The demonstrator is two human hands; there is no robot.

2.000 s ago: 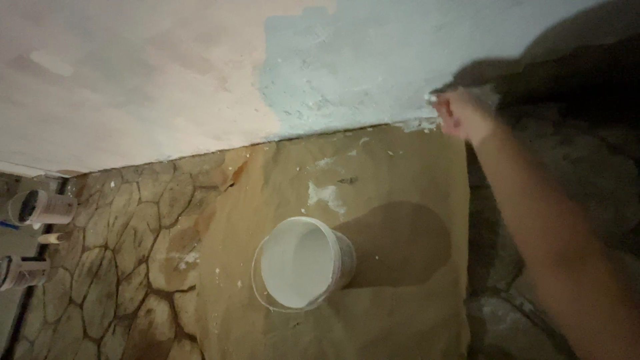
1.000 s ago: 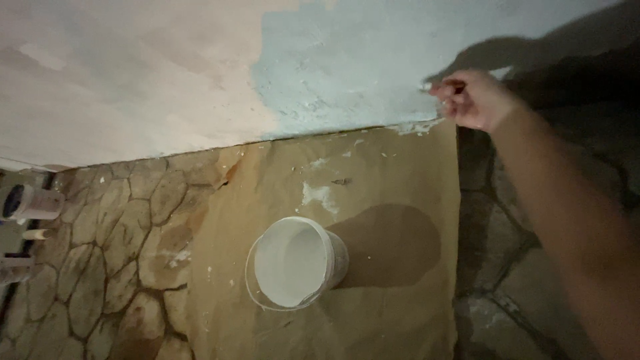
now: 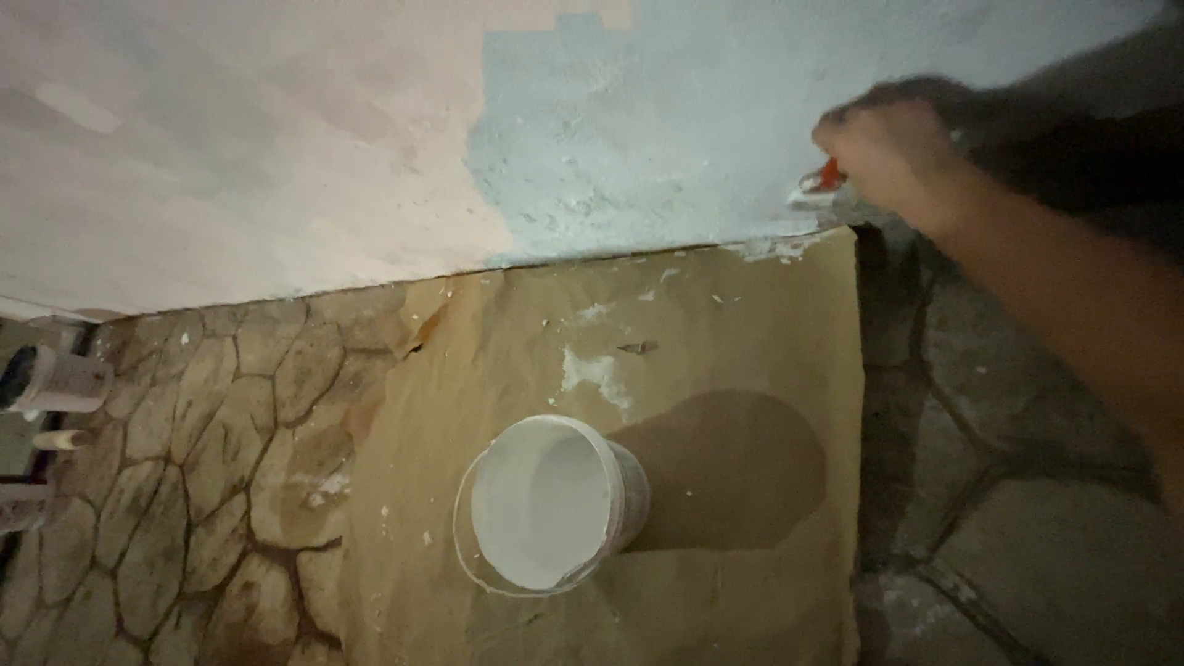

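Note:
My right hand (image 3: 888, 153) reaches in from the right and grips a small tool (image 3: 823, 180) with a red part and a pale end; blur hides its exact kind. The tool is against or very close to the blue-painted wall (image 3: 647, 139), just above the wall's base. Below stands a white plastic bucket (image 3: 629, 490) with a wire handle, its inside pale; whether that is paint or filler I cannot tell. It rests on brown masking paper (image 3: 740, 592) marked with white smears. My left hand is out of view.
Stone-patterned flooring (image 3: 213, 444) flanks the paper on both sides. At the far left are a dark-topped pale bucket (image 3: 74, 379), a small pale cylindrical object (image 3: 61, 439) and another container (image 3: 23, 507). The wall's left part is pinkish (image 3: 277, 139).
My right hand has moved slightly up the wall, away from its base. The tool's red part shows now. The bucket has stayed in place on the paper.

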